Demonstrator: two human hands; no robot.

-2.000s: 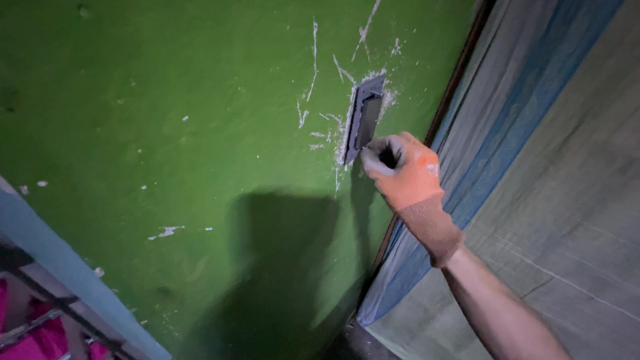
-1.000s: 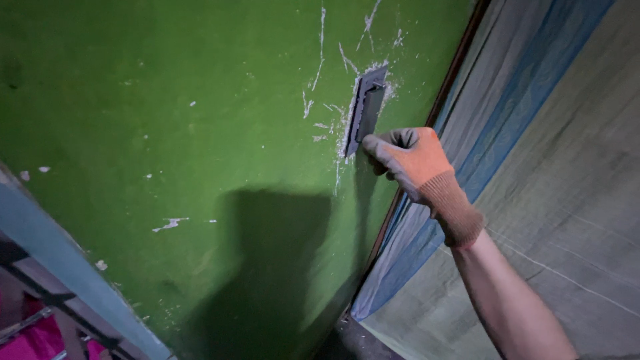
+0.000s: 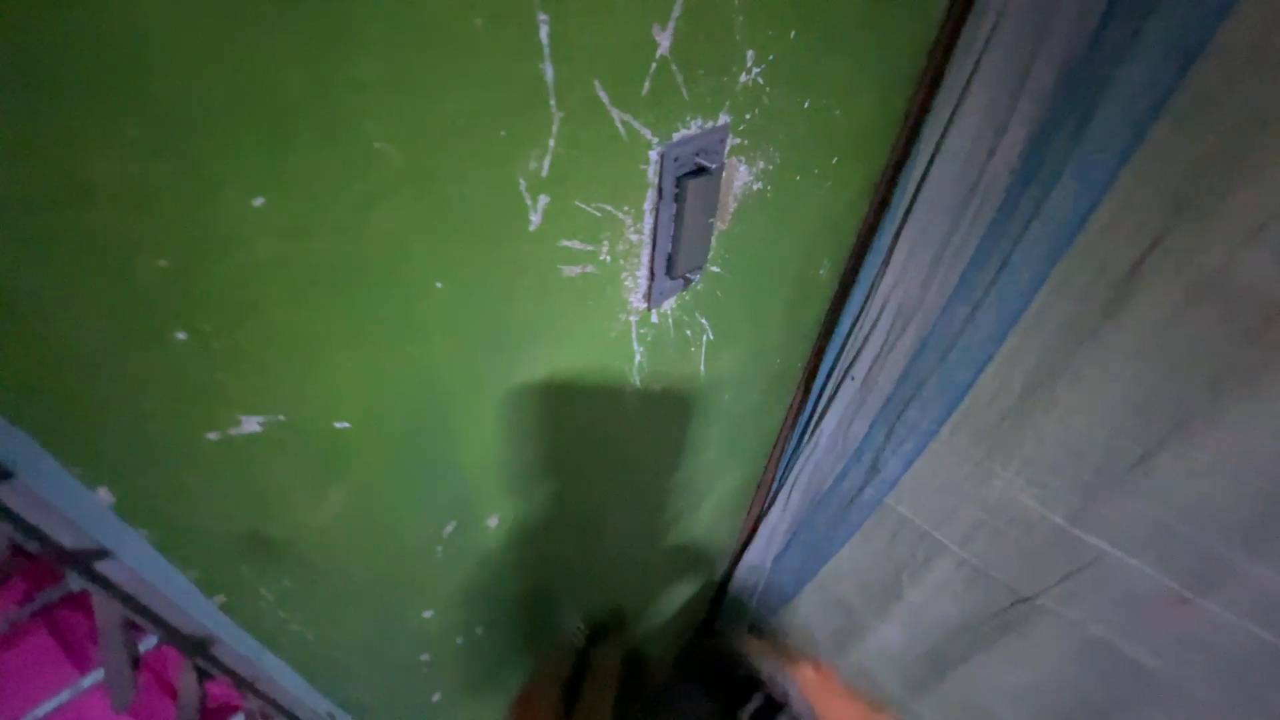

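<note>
A grey rectangular plate with a raised bar sits on the green wall, tilted in the view, with chipped paint and pale scratches around it. Low in the picture, well below the plate, my right hand appears as an orange gloved blur at the bottom edge. To its left, another orange-brown blur at the bottom edge looks like my left hand. Something dark and blurred lies between the two; its kind and whether either hand holds it cannot be told. Neither hand touches the plate.
Blue and grey sheeting hangs along a dark edge strip right of the wall. A greyish sheet or panel fills the far right. At lower left are a pale blue edge and bright pink material behind dark bars.
My right hand was at the lower end of the plate and has moved down away from it. The blur of my left hand has come into view at the bottom.
</note>
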